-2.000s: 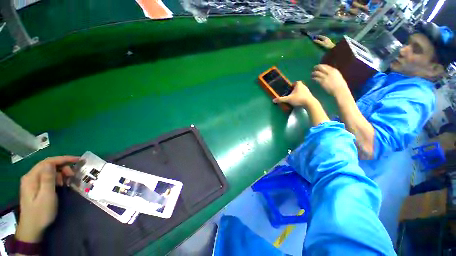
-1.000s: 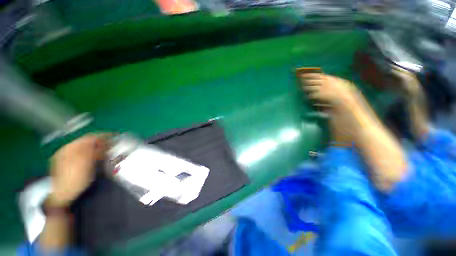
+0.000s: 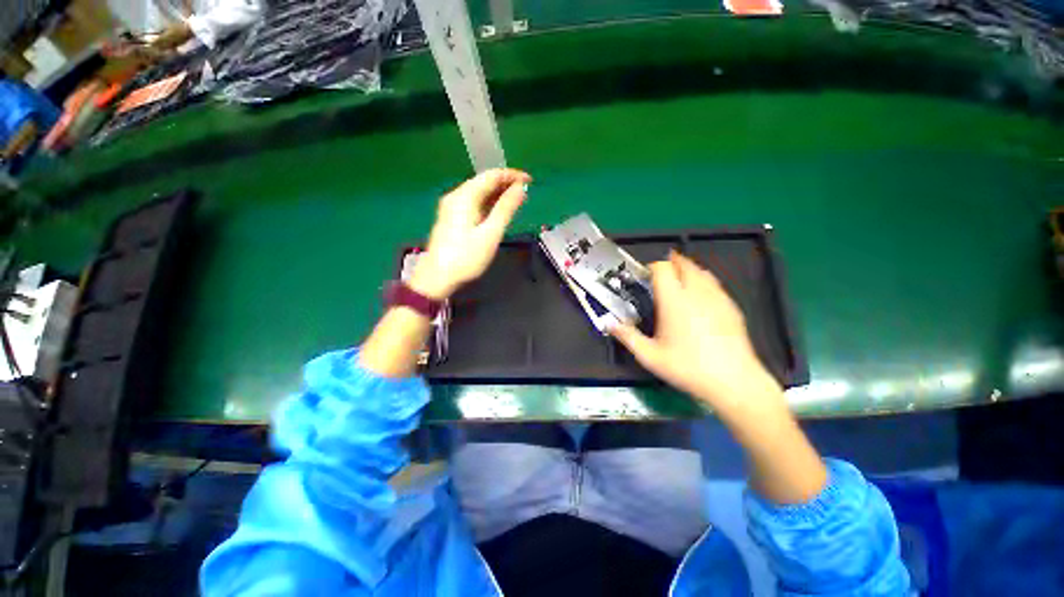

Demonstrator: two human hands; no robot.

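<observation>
Silvery-white phone middle frames [image 3: 597, 271], overlapping one another, lie tilted over the middle of the black compartment tray [image 3: 484, 332]. My right hand [image 3: 697, 332] grips their lower right end. My left hand [image 3: 463, 231] is raised at the tray's back left, with thumb and fingertips close together. A tiny white spot shows at the fingertips; I cannot tell whether it is held. More thin phone parts [image 3: 440, 330] are in the tray's left end, partly hidden by my left wrist.
The green bench [image 3: 922, 280] curves across the view. A metal post [image 3: 461, 82] stands behind my left hand. A second black tray [image 3: 111, 350] and a white box [image 3: 44, 321] are at the left. Plastic-wrapped trays [image 3: 309, 53] lie back left, near another person's blue sleeve [image 3: 21, 111].
The view has swung left and down to the tray. My right hand has left the orange fixture and now grips the frames. My left hand has let go of them and is raised.
</observation>
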